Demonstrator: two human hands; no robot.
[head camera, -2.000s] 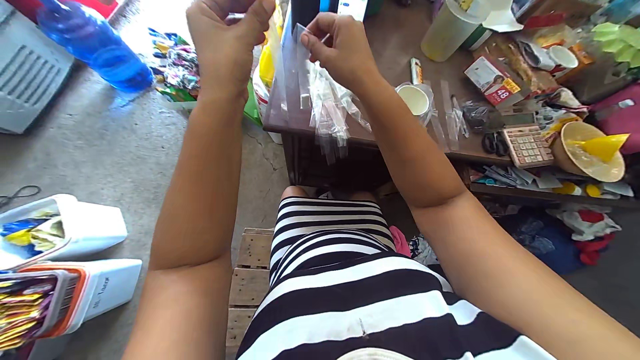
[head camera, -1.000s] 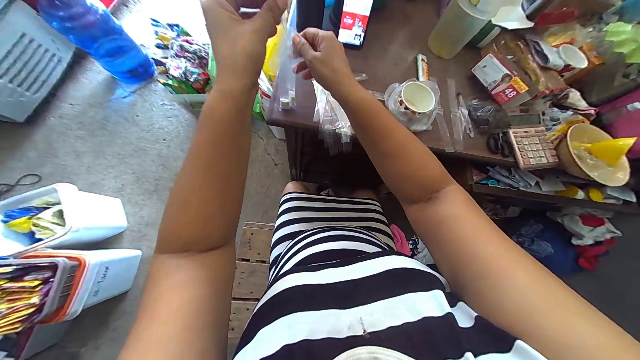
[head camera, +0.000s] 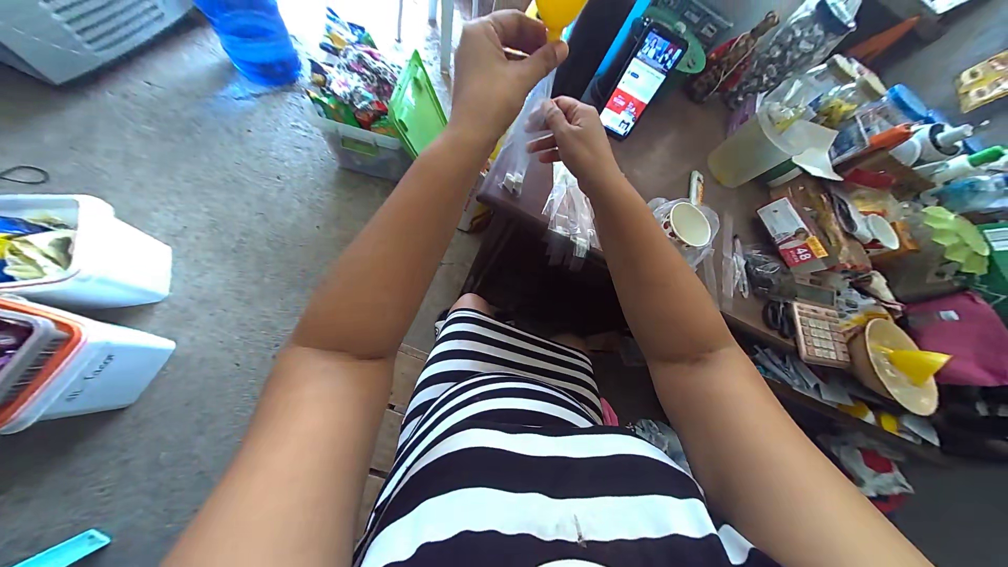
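At the top centre my left hand (head camera: 504, 67) pinches the narrow end of a yellow funnel (head camera: 557, 14), whose upper part is cut off by the frame. Below it hangs a long clear plastic bag (head camera: 526, 142) with a small pale lump at its lower end. The fingers of my right hand (head camera: 579, 135) hold the bag's side. More clear plastic bags (head camera: 571, 205) lie over the table edge under my right wrist. A cup (head camera: 688, 224) sits farther right on clear plastic. Whether the funnel's tip is inside the bag cannot be seen.
A phone (head camera: 642, 79) with a lit screen lies on the brown table (head camera: 677, 134). To the right are a plastic pitcher (head camera: 748, 150), a calculator (head camera: 820, 335) and a bowl with another yellow funnel (head camera: 913, 364). Bins of packets (head camera: 118, 276) and a blue bottle (head camera: 252, 39) stand left.
A yellow funnel now shows in my left hand. The phone, partly hidden earlier, is more fully in view. My right hand stays at the bag.
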